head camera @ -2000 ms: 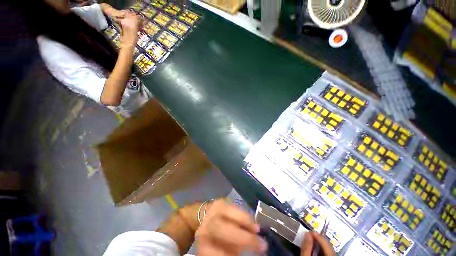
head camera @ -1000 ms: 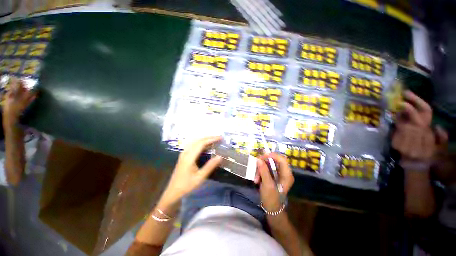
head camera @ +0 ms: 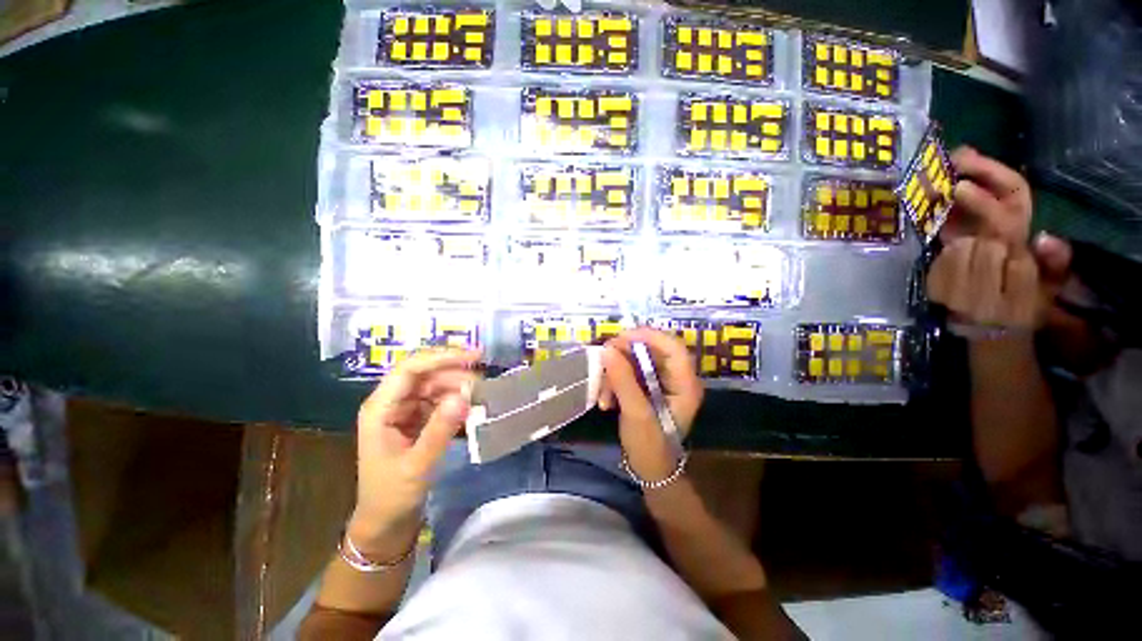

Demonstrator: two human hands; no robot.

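The adhesive sticker sheet, grey-brown with white edges, is held between my two hands above the tray's front edge. My left hand pinches its left end. My right hand grips its right end and also holds the silver tweezers, which slant across the fingers. The clear blister tray lies on the green bench, with four columns of pockets. Dark circuit boards with yellow pads sit in its pockets. One right-column pocket holds no board. Glare hides part of the fourth row.
Another person's hands at the right hold a circuit board tilted beside the tray. Clear stacked trays stand at the upper right. A brown cardboard box is below the bench's front edge at the left.
The view has turned toward the tray. The sheet is now stretched between both hands and shows its face more fully. The other person's board is tilted upright beside the tray.
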